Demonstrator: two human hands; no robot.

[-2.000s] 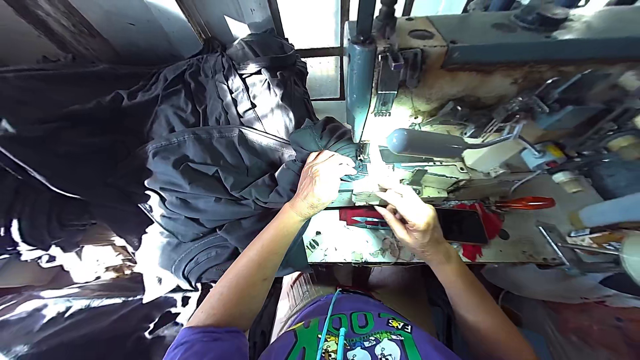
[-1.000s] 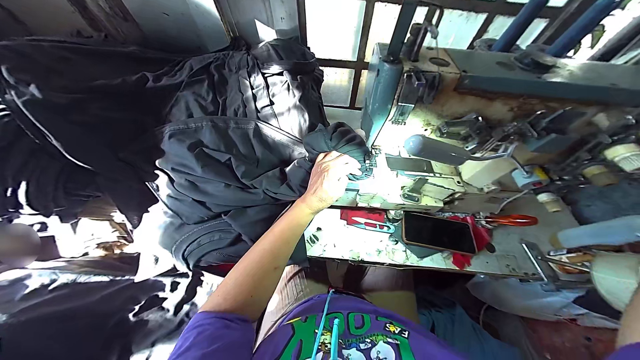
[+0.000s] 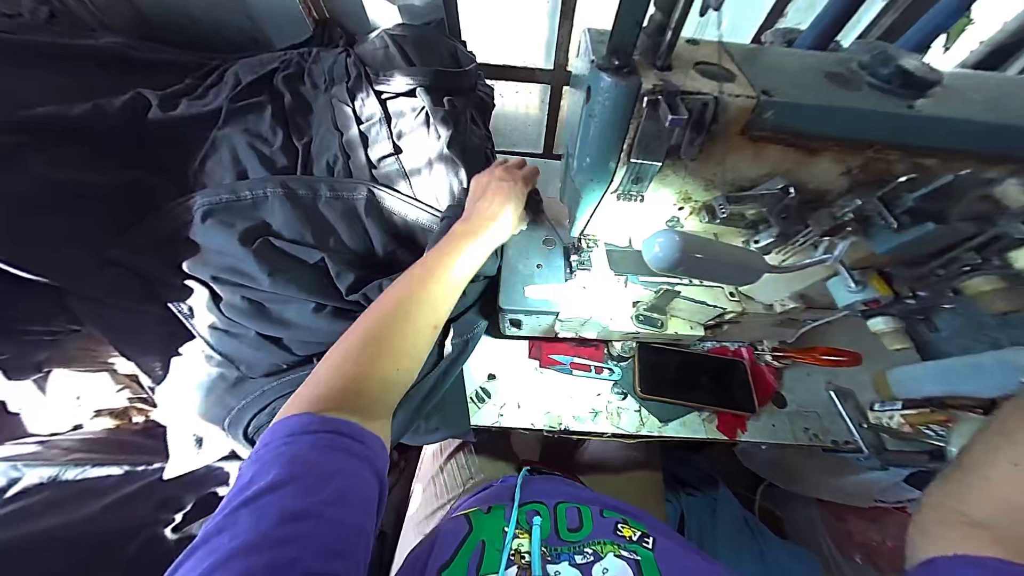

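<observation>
My left hand grips the edge of a dark garment, its fingers curled over the cloth behind the bed of an industrial sewing machine. The garment lies in folds to the left of the machine, and its stitched seams and gathered part show. The machine's needle area is brightly lit, with no cloth under it that I can make out. Only my right forearm shows at the lower right edge; the hand itself is outside the frame.
On the table's front strip lie thread snips, a red cloth, a smartphone and a screwdriver with an orange handle. A grey rounded lever juts over the machine bed. More dark cloth is heaped at far left.
Both hands were at the needle area two seconds ago. My right hand has gone off to the right, out of view. My left hand has moved back from the machine's needle area with the cloth.
</observation>
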